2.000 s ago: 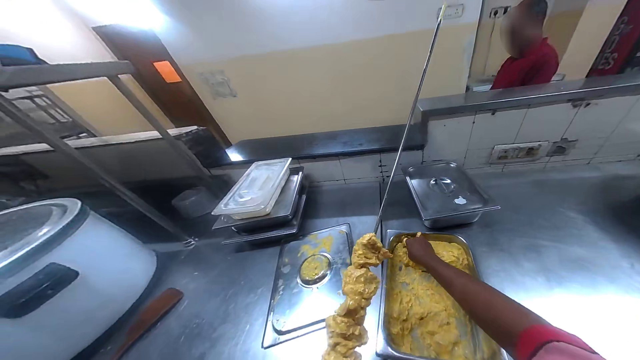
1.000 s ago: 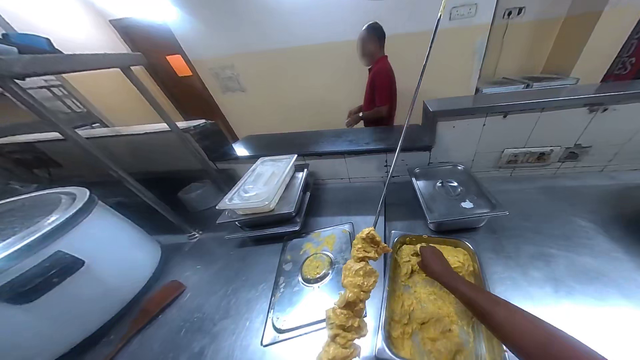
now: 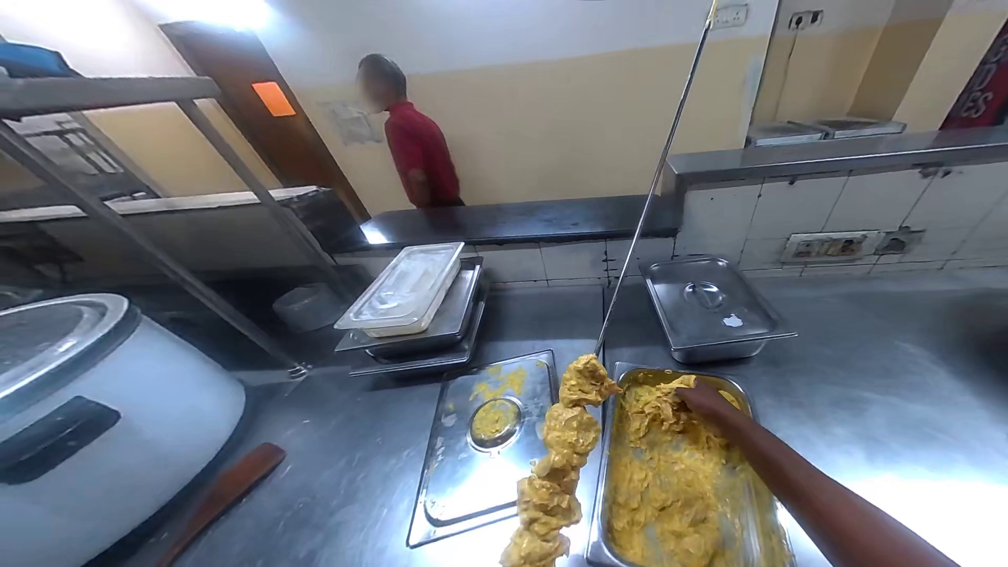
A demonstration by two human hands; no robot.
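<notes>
My right hand (image 3: 694, 395) reaches into the far part of a rectangular steel pan (image 3: 602, 504), its fingers in yellow marinated pieces (image 3: 669, 472); whether they grip a piece is hidden. A long metal skewer (image 3: 650, 197) slants up and away just left of the pan. Several coated chunks (image 3: 568, 429) are threaded close together on its lower part, and its far end is bare. My left hand is not in view. Left of the chunks, a steel pan lid (image 3: 472, 488) smeared with yellow marinade lies on the counter.
A lidded steel pan (image 3: 709, 307) stands behind the open one. Stacked trays topped by a plastic-lidded container (image 3: 405, 287) are at centre left. A large white cooker (image 3: 150, 425), a wooden spatula (image 3: 228, 484) and a metal rack (image 3: 157, 252) stand left. A person (image 3: 425, 150) is beyond the ledge.
The person in red beyond the ledge has moved from right to left. My right hand stays in the pan, and the skewer keeps about the same slant.
</notes>
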